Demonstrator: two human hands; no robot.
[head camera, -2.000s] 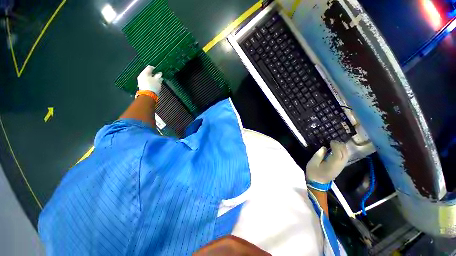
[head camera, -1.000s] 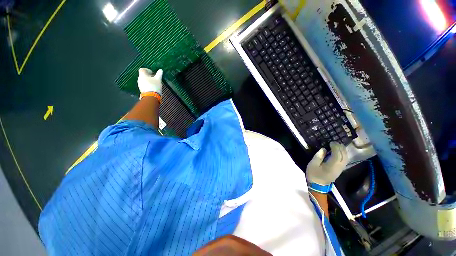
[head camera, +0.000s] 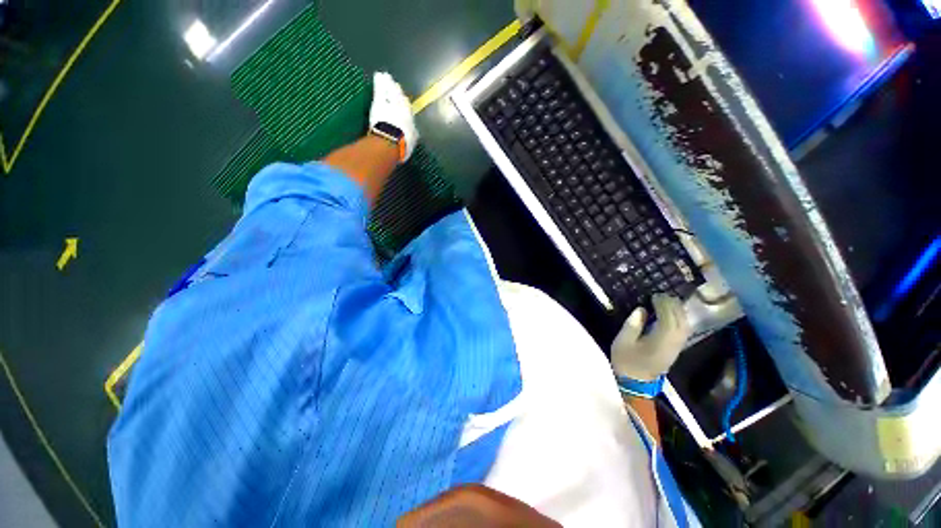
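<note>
Racks of upright green circuit boards (head camera: 299, 77) stand at the upper left, looking like green stripes. My left hand (head camera: 392, 106), in a white glove with an orange band and a dark strap at the wrist, is over the right side of the racks. Its fingers point up and away; whether it holds a board cannot be told. My right hand (head camera: 649, 339), gloved with a blue wrist band, rests at the near right end of the black keyboard (head camera: 588, 175), thumb apart from the fingers, holding nothing visible.
The off-white machine with worn brown and blue paint (head camera: 743, 206) curves along the right. Its glossy dark cover (head camera: 825, 83) shows red and blue reflections. A blue cable (head camera: 739, 382) hangs below the keyboard tray. Yellow lines (head camera: 466, 67) mark the green floor.
My left hand has moved right and slightly up from the left part of the racks. My right hand stays at the keyboard's end. The whole view has shifted slightly.
</note>
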